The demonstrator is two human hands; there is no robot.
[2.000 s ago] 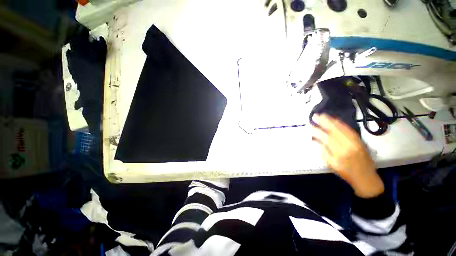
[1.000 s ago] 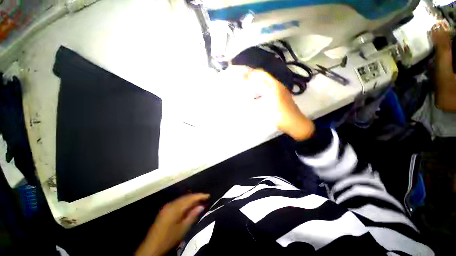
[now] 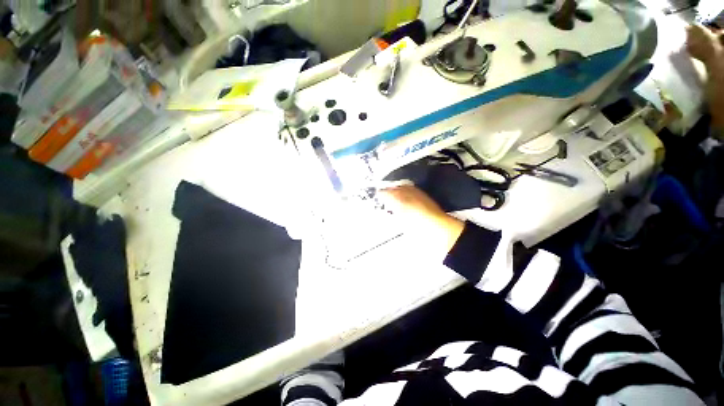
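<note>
My right hand [image 3: 417,204] is at the needle area under the left end of the white sewing machine [image 3: 508,103]. Glare washes out the fingertips, so I cannot tell what they hold. A small dark fabric piece [image 3: 448,184] lies just right of the hand, by the black shears [image 3: 494,184]. A large black fabric panel [image 3: 230,289] lies flat on the left of the white table [image 3: 373,297], its top left corner folded. My left hand is not in view; only its striped sleeve shows below the table's front edge.
Slim snips [image 3: 549,173] lie right of the shears. White and orange boxes [image 3: 87,135] stand at the back left. Dark cloth [image 3: 103,270] hangs beyond the table's left edge. Another person's hand [image 3: 702,46] shows at the top right.
The view has shifted, showing more of the machine and the back. My left hand, visible a second ago below the table edge, is out of sight. My right hand has stayed near the needle.
</note>
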